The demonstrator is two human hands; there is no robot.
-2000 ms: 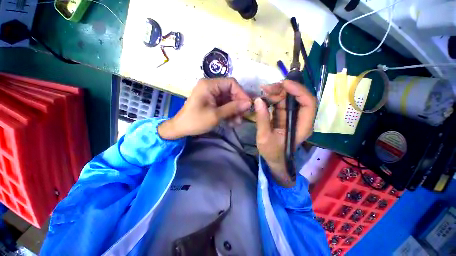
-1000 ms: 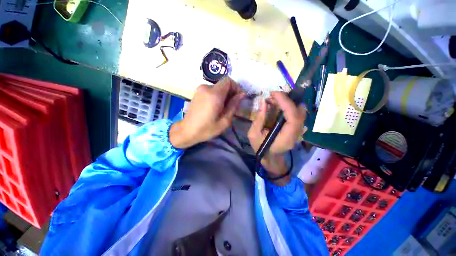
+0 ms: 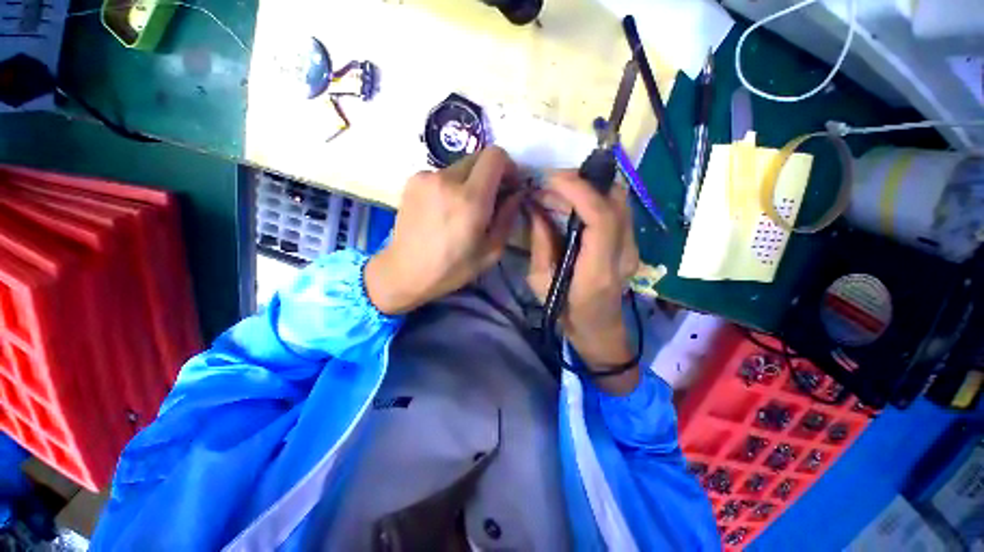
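My right hand point(image 3: 596, 253) holds the black-handled soldering iron point(image 3: 565, 264), its metal tip pointing up and away. My left hand point(image 3: 448, 226) has its fingertips pinched together, nearly touching my right fingertips. A tiny dark part seems to be between the fingertips, but it is too small to tell which hand grips it. The round black watch case point(image 3: 454, 132) lies open side up on the board, just beyond my left hand. The display module point(image 3: 314, 67) with its orange-brown flex cable point(image 3: 341, 113) lies further left on the pale yellow board point(image 3: 283, 140).
Purple-blue tweezers point(image 3: 641, 191) and a black stick tool point(image 3: 644, 76) lie right of the hands. Further right are a yellow card point(image 3: 707, 232) and tape roll point(image 3: 779, 194). Red trays stand at left point(image 3: 103, 291) and lie at lower right point(image 3: 707, 415). A dark cylinder point(image 3: 518, 9) is above the board.
The view has shifted slightly. My right hand has tilted the soldering iron, and its tip now lies above the tweezers. My hands remain close together at the fingertips.
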